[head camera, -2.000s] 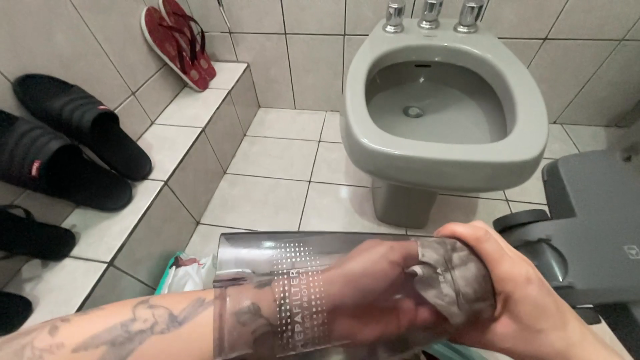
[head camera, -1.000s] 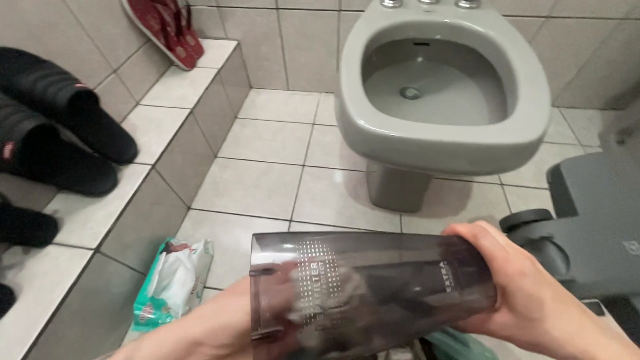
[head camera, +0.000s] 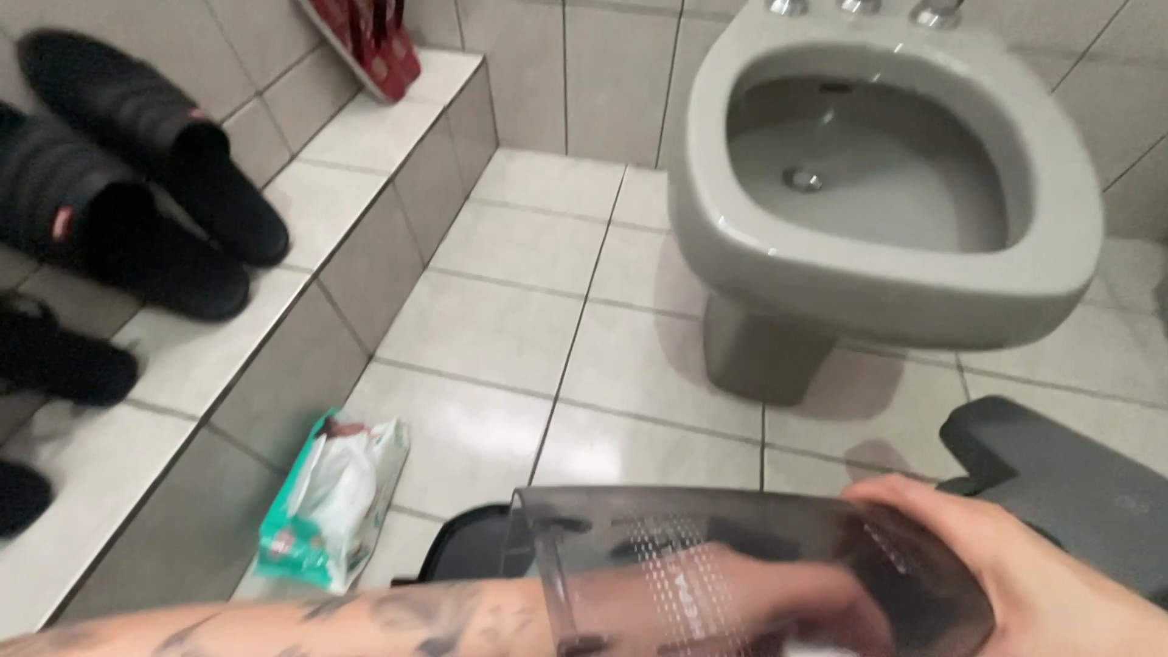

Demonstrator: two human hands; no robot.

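A smoky see-through plastic vacuum cleaner dust container [head camera: 776, 520] lies sideways at the bottom of the head view, its open end to the left. My right hand [head camera: 967, 547] grips its closed end from the outside. Through the open end reaches my left hand [head camera: 794, 593], seen dimly through the dark wall, with fingers bent near the closed end. Something whitish shows by its fingers at the frame's bottom edge; whether it is a wipe held in them is unclear.
A grey bidet [head camera: 894, 301] stands ahead. A wipes pack [head camera: 338, 502] lies on the floor beside a tiled ledge [head camera: 356, 173] with black slippers [head camera: 155, 246] and red flip-flops [head camera: 383, 55]. Dark grey plastic equipment [head camera: 1077, 484] is at right, a black part [head camera: 470, 547] behind the container.
My left hand, mostly outside the far end a second ago, is deep inside the container. The view has shifted, showing more of the wipes pack than two seconds ago.
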